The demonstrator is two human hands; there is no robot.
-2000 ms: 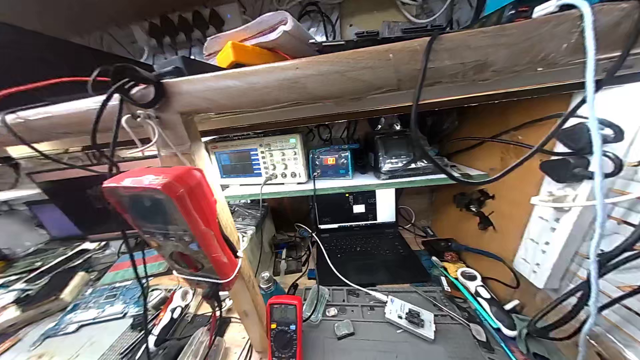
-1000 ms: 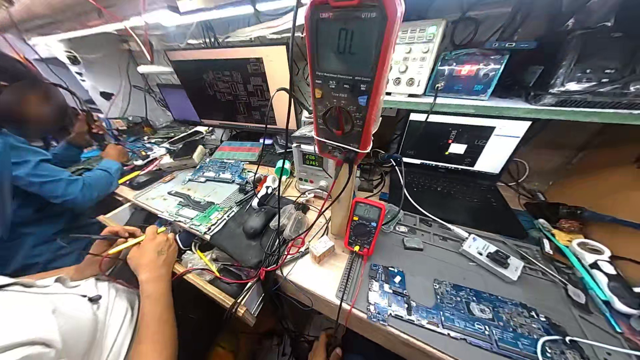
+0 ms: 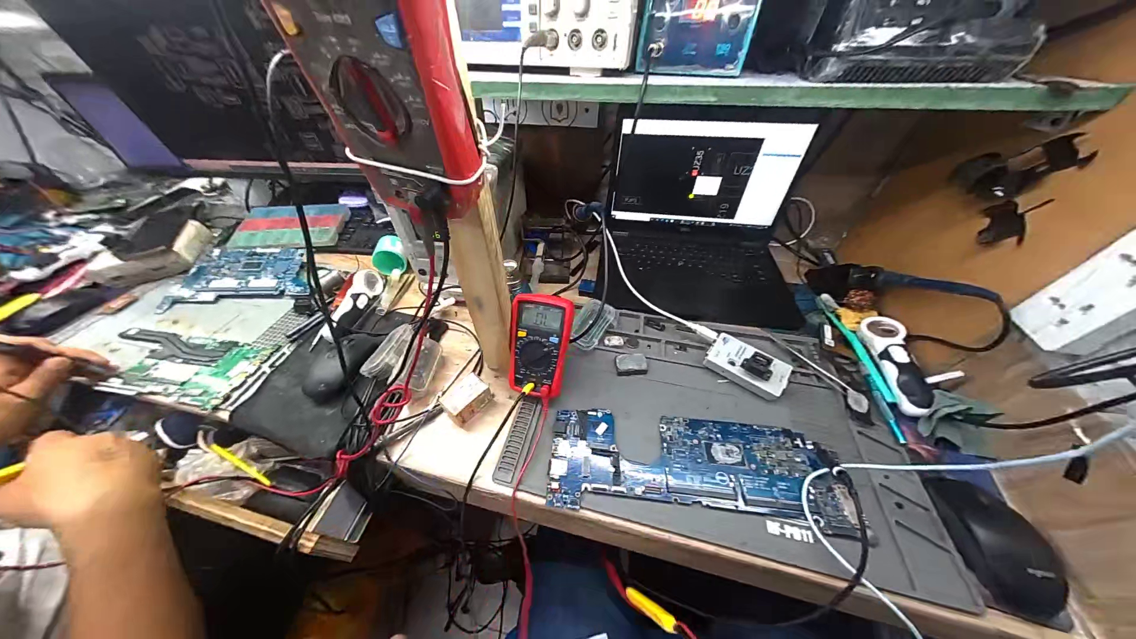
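Neither my left hand nor my right hand shows. A blue laptop motherboard lies on a grey repair mat, with a black and a pale cable across its right end. Behind it stands a small red multimeter, its black and red leads running down over the bench edge. A yellow-handled test probe is low in view near my blue-clad legs. A white programmer-like device with a black socket rests on the mat. An open laptop shows a board diagram.
At left, a co-worker's hands hold a yellow-handled tool near a green board. A larger red multimeter hangs on a wooden post. A black mouse sits at right. Loose cables cross the bench edge.
The view has swung down and to the right since a second ago. A hand at the bottom edge then is out of view now.
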